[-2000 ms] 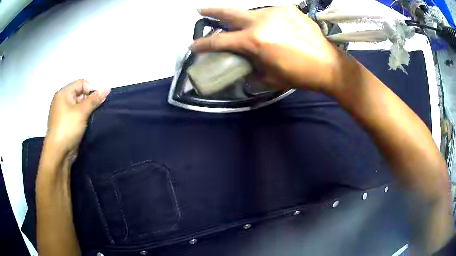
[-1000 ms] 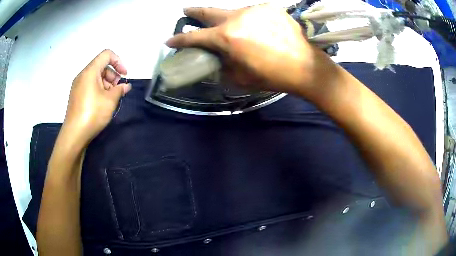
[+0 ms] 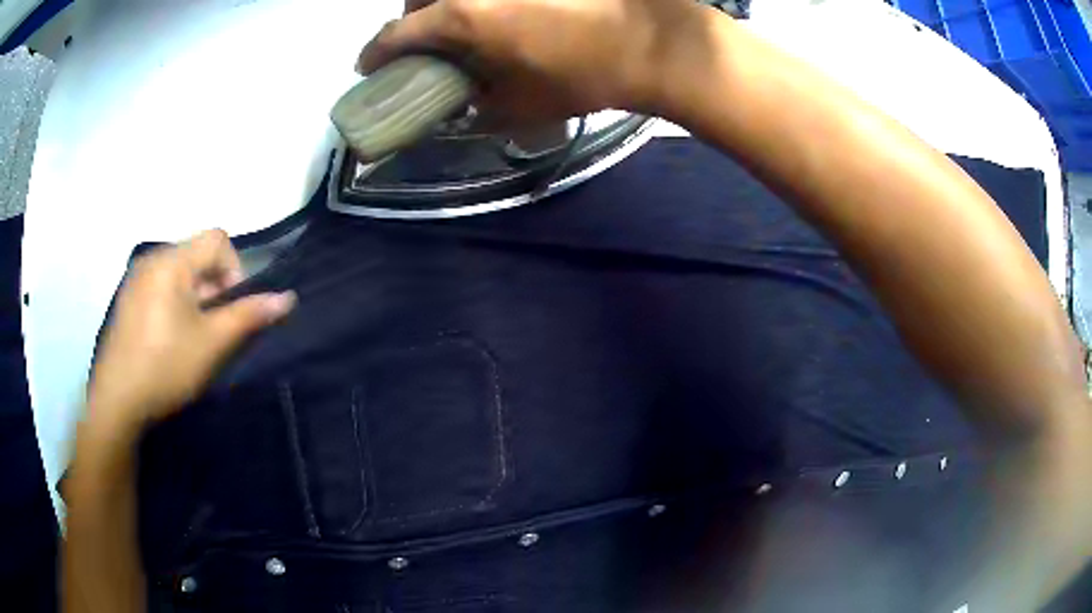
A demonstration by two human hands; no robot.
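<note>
A dark navy denim dress (image 3: 599, 371) lies across the table, its chest pocket (image 3: 431, 437) towards the left and a row of metal buttons (image 3: 528, 540) along the near side. My right hand (image 3: 539, 54) is closed round the steam iron (image 3: 455, 180) at the dress's far edge, its tip pointing left. The beige grip (image 3: 401, 105) shows left of my fingers; part of the hand is cut off by the top edge. My left hand (image 3: 180, 317), slightly blurred, pinches the dress edge near the armhole at the left.
The white ironing table (image 3: 180, 132) has a rounded far edge. A blue plastic crate (image 3: 1006, 48) stands beyond it at the top right. Grey speckled floor (image 3: 17, 132) shows at the far left. A blurred pale patch covers the lower right.
The iron has moved left and farther away along the dress edge. My left hand has moved down and left. The dress edge there now curves open, and the pocket sits farther right.
</note>
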